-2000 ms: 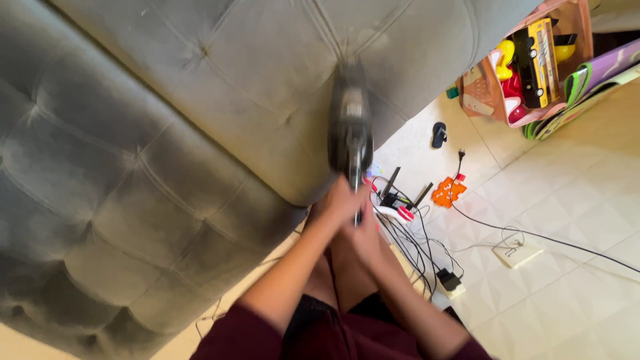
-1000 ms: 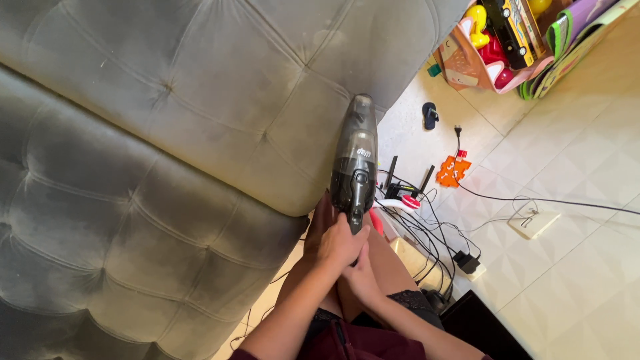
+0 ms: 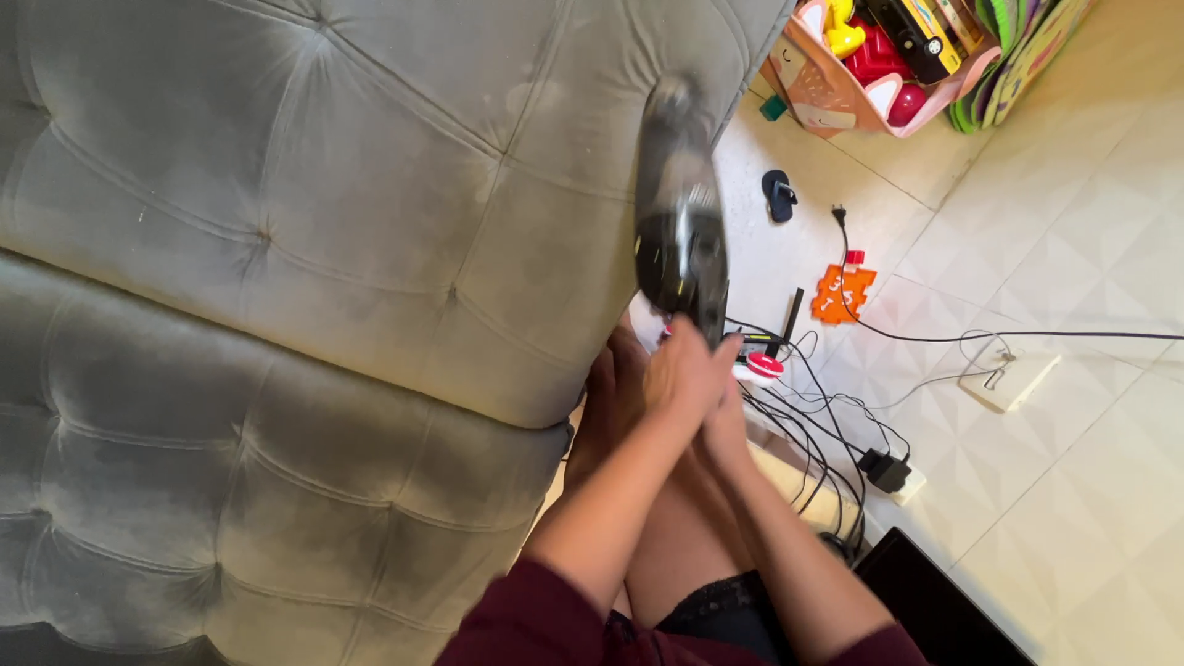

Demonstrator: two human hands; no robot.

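A black handheld vacuum cleaner [image 3: 683, 231] with a smoky clear nose is blurred near the right edge of a grey tufted velvet sofa [image 3: 388, 185]. Its nose points up the view, over the sofa's surface; whether it touches the fabric cannot be told. My left hand [image 3: 683, 370] is closed around the handle at the vacuum's lower end. Close against it on the right, my right hand [image 3: 726, 407] is also at the handle, its fingers partly hidden by the left hand and the handle.
Tangled black cables [image 3: 819, 425] and a router [image 3: 763, 347] lie right of my legs. On the tiled floor are an orange foam puzzle piece [image 3: 842, 294] and a dark flip-flop [image 3: 780, 196]. A pink toy basket [image 3: 823, 92] stands at top right, and a black panel [image 3: 934, 601] at bottom right.
Both hands stay on the vacuum, which has shifted over the sofa's right part between frames. The view has moved somewhat.
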